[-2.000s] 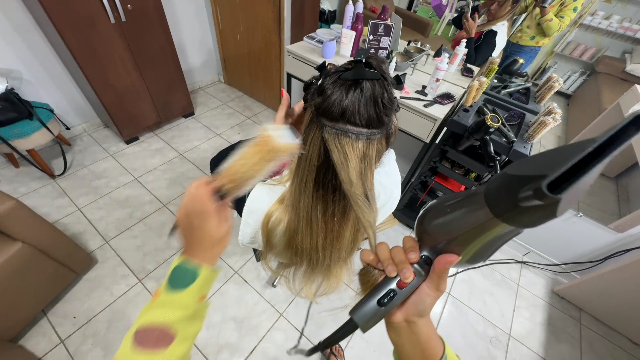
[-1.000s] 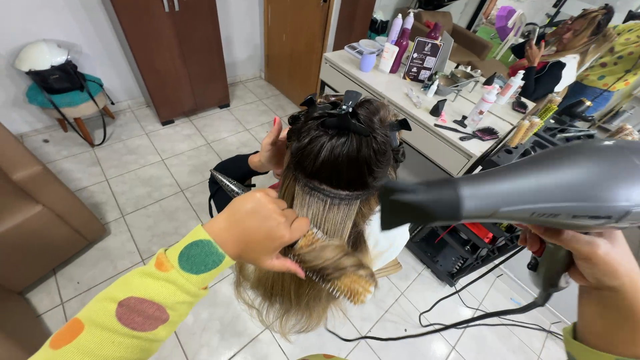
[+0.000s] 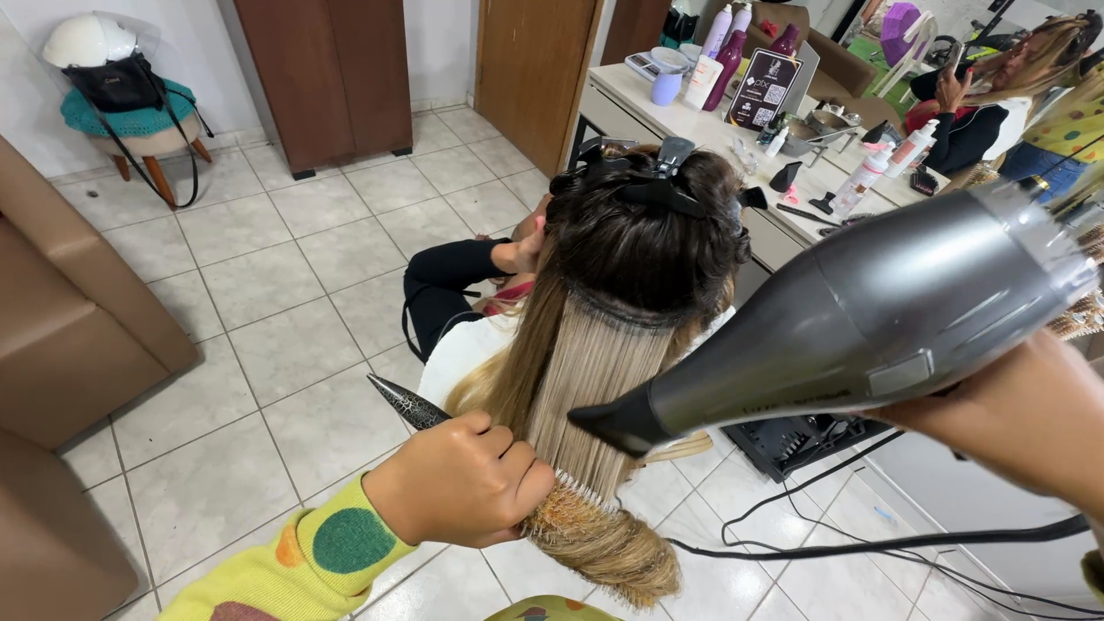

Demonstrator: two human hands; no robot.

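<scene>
A seated person's long hair (image 3: 604,379) hangs down the back, dark at the top and blonde below, with black clips (image 3: 668,185) holding the upper part. My left hand (image 3: 470,479) grips a round hairbrush (image 3: 569,509) near its bristles; the dark patterned handle points up and left. Blonde lengths are wrapped around the brush barrel. On the right, my right hand (image 3: 1009,414) holds a grey hair dryer (image 3: 854,302) from below, its handle mostly hidden. The dryer's black flat nozzle (image 3: 617,423) points at the hair just above the brush.
Bottles, bowls and a sign bearing writing stand on a white counter (image 3: 621,95) before a mirror. Black cables (image 3: 862,548) cross the lower right near a black trolley (image 3: 802,444). Brown sofas (image 3: 69,319) line the left; a stool (image 3: 129,116) holds a bag and helmet.
The brush has come down from beside the head into the hair, which now wraps its barrel. The dryer nozzle has dropped from head height to the hair above the brush.
</scene>
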